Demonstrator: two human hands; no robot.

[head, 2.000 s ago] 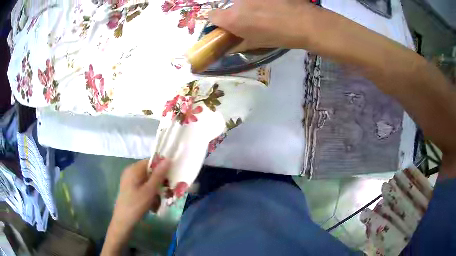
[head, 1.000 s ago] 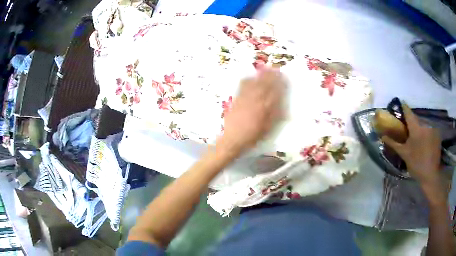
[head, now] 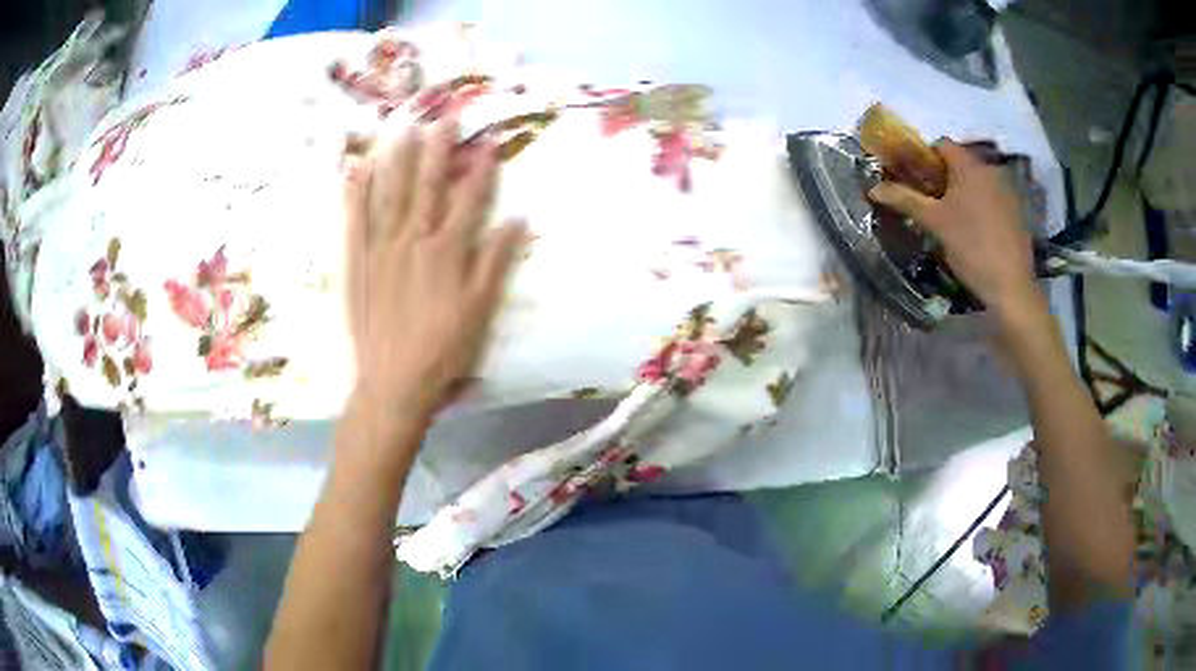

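Note:
The cream floral dress (head: 577,223) lies spread over the white padded board, with a narrow sleeve or strap piece (head: 525,492) hanging towards me over the front edge. My left hand (head: 426,249) lies on the dress, fingers spread and pointing away from me, slightly blurred. My right hand (head: 964,216) holds the steam iron (head: 866,243) by its yellow-tan wooden handle, to the right of the dress. The iron is at the dark grey-brown rest pad (head: 964,393); whether it sits flat is hard to tell.
A grey pointed plate (head: 938,33) lies at the far right. A whitish hose (head: 1128,266) and black cord (head: 1138,125) run off right. Blue metal (head: 315,16) shows at the far edge. Striped garments (head: 131,564) are at lower left, floral garments (head: 1003,551) at lower right.
My left hand has let go of the hanging piece and moved onto the dress. My right hand has moved the iron off the dress to the right. The camera view has shifted.

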